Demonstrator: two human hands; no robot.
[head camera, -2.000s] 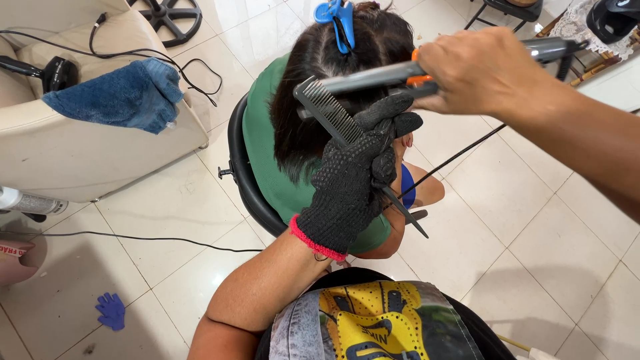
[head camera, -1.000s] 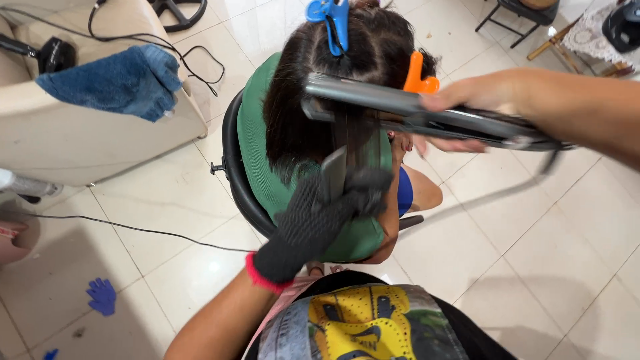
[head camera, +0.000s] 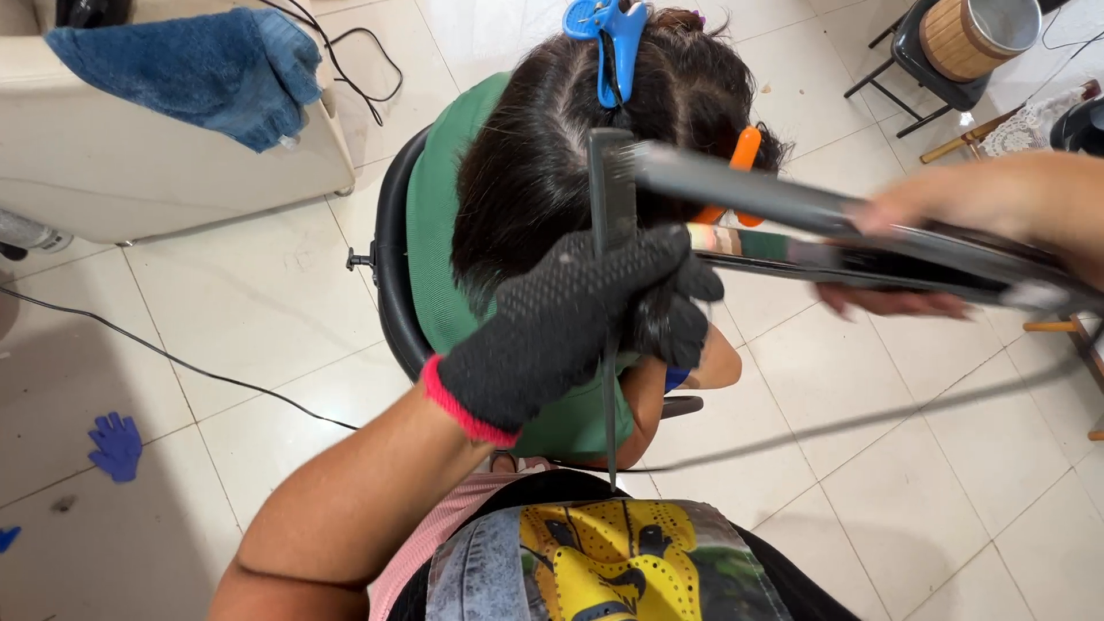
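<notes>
A seated person's dark hair (head camera: 526, 198) is parted, with a blue hair clip (head camera: 614, 52) on top and an orange clip (head camera: 745, 164) at the right side. My left hand (head camera: 595, 293), in a black dotted glove with a red cuff, holds a black tail comb (head camera: 613, 190), teeth up and tail down, and a lock of hair between the fingers. From the right, my right hand (head camera: 931, 216) grips a grey flat iron (head camera: 759, 190). Its plates are apart, the upper arm blurred near the comb's teeth.
The person, in a green top, sits in a black chair (head camera: 392, 259). A cream armchair (head camera: 172, 190) with a blue towel (head camera: 190, 69) stands at left. Black cords cross the tiled floor. A purple glove-shaped item (head camera: 116, 447) lies there. A stool (head camera: 918, 65) bears a wooden bucket (head camera: 970, 34).
The comb has gone from tilted to upright in my left hand. The flat iron, across the hair a second ago, is now farther right with its plates apart.
</notes>
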